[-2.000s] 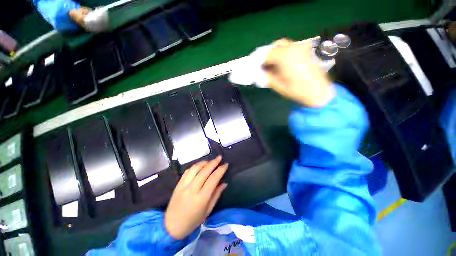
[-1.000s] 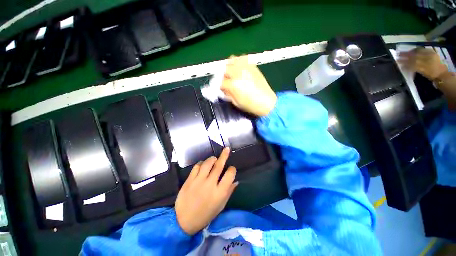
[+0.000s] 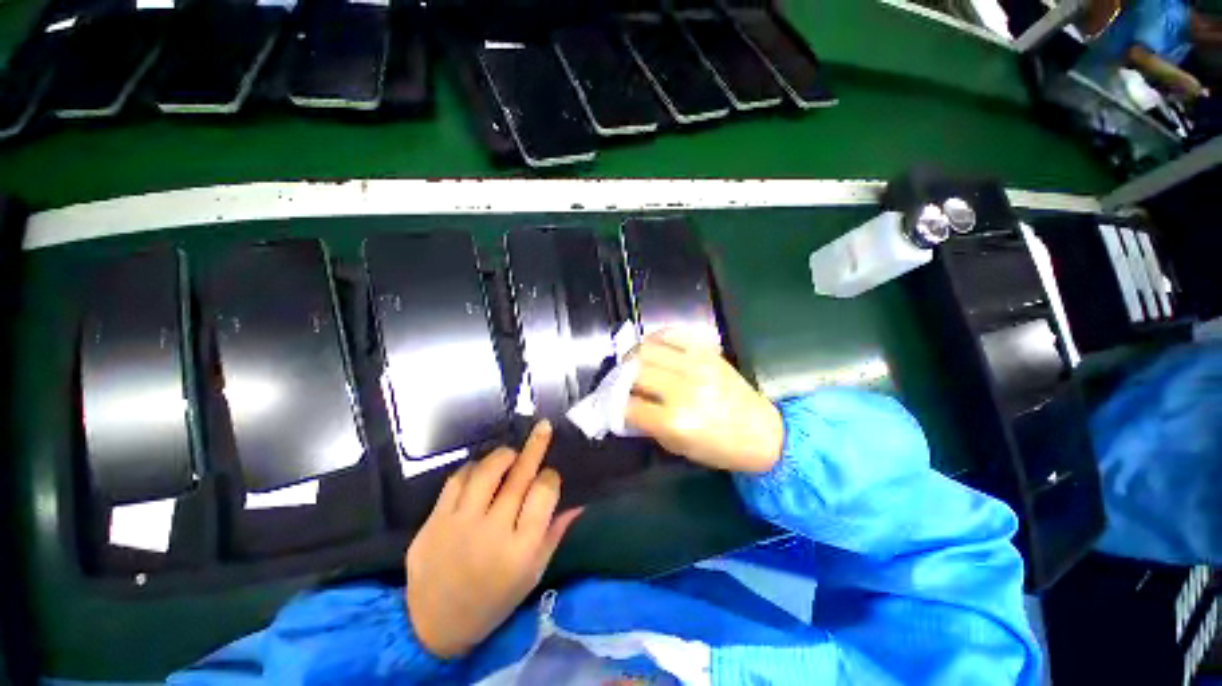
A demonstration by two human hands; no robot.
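Several smartphones lie screen side up in a row in a black phone tray (image 3: 282, 536). My right hand (image 3: 697, 402) holds a crumpled white wipe (image 3: 610, 399) at the lower right part of the fourth smartphone (image 3: 556, 302) from the left. It partly covers the lower end of the fifth smartphone (image 3: 666, 279). My left hand (image 3: 485, 539) is spread at the tray's near edge, its index fingertip by the lower end of the fourth smartphone; it holds nothing. White tabs (image 3: 142, 524) stick out below some phones.
A white bottle (image 3: 864, 255) with a round metallic top stands at the right beside stacked black trays (image 3: 1025, 402). More filled trays (image 3: 536, 114) lie on the green belt (image 3: 751, 148) behind the white strip (image 3: 402, 198). A blue sleeve (image 3: 1163, 456) is at the far right.
My right hand has moved with the wipe from the fifth phone's upper end down to the fourth phone's lower part. My left hand has shifted slightly left. The view has turned and shifted.
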